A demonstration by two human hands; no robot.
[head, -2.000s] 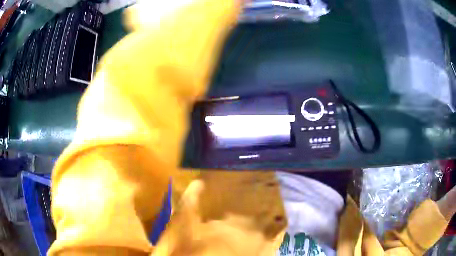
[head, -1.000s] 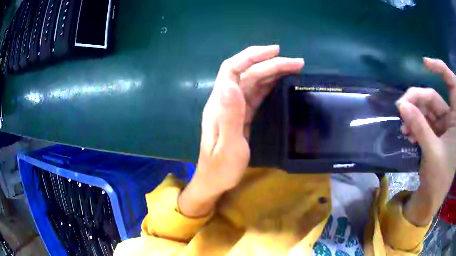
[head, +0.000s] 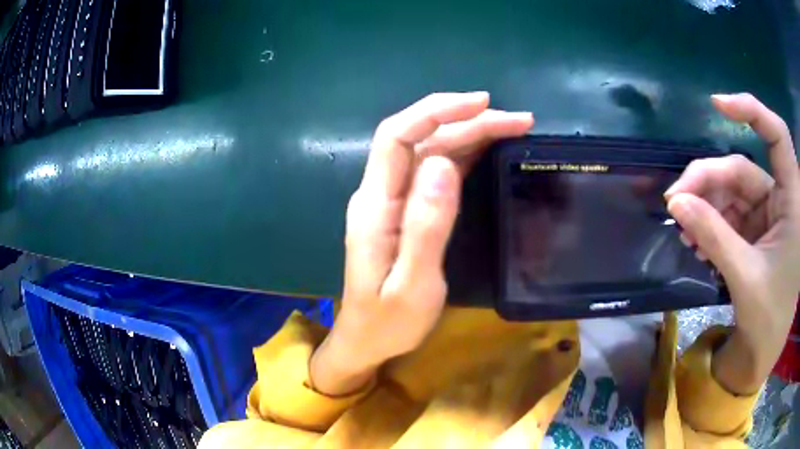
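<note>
A black video player (head: 579,228) lies in front of me at the right, partly over the bench edge in view. Its window is on, with small yellowish lettering along the top. My left hand (head: 395,237) is at its left end, fingertips by the top left corner and thumb apart; whether it grips is unclear. My right hand (head: 741,206) is over the right end, finger and thumb pinched at what looks like thin clear film; a faint curved streak shows below them. The hand hides the dial and buttons.
A row of black players (head: 53,66) stands at the upper left, the nearest showing a silver-outlined screen. A blue crate (head: 189,338) with black units inside is below the bench edge at the lower left. Clear plastic (head: 715,4) shows at the top right. The bench top (head: 289,193) is glossy dark green.
Two seconds ago the player lay untouched, its silver dial and strap showing, with my sleeve across the bench. Since one second ago my right hand has moved slightly left over the screen, and the bright reflection has faded.
</note>
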